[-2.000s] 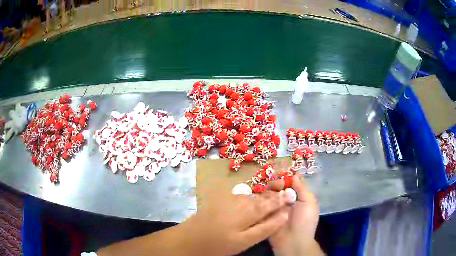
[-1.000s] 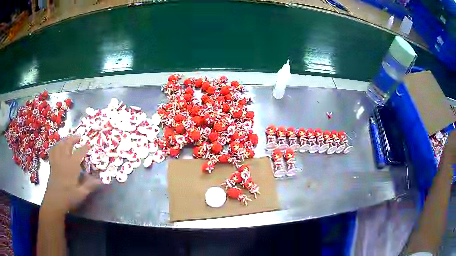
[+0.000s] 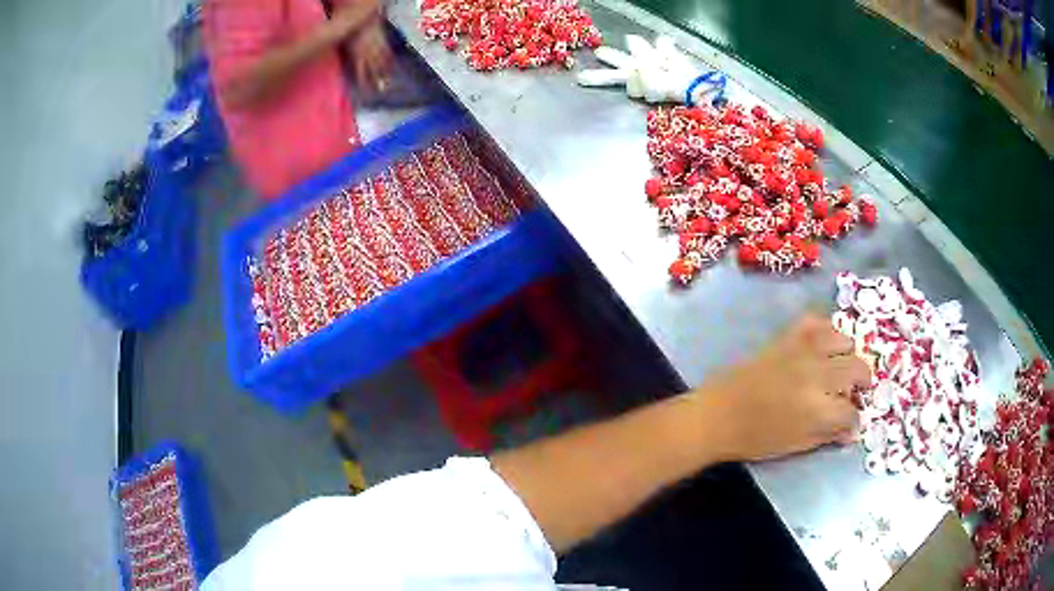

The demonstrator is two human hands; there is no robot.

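Observation:
My left hand [image 3: 798, 393] reaches in from the lower left in a white sleeve. Its curled fingertips touch the near left edge of the heap of white-and-red base discs [image 3: 913, 381] on the metal table. Whether it grips a disc cannot be told. My right hand is out of the picture. A heap of red-and-white figure parts [image 3: 1017, 485] lies beyond the discs at the right edge. A corner of the cardboard mat [image 3: 939, 563] shows at the bottom right.
Another figure heap [image 3: 746, 191], a white glove [image 3: 647, 69], blue scissor handles [image 3: 705, 89] and a far heap [image 3: 509, 32] lie along the metal table. A blue crate [image 3: 393, 312] of figures stands beside it, above a red stool [image 3: 503, 358]. A person in pink [image 3: 277, 92] is behind.
The view has swung far to the left, showing the crates and a person. My left hand is now at the disc heap. My right hand and the rows of figures have left the picture.

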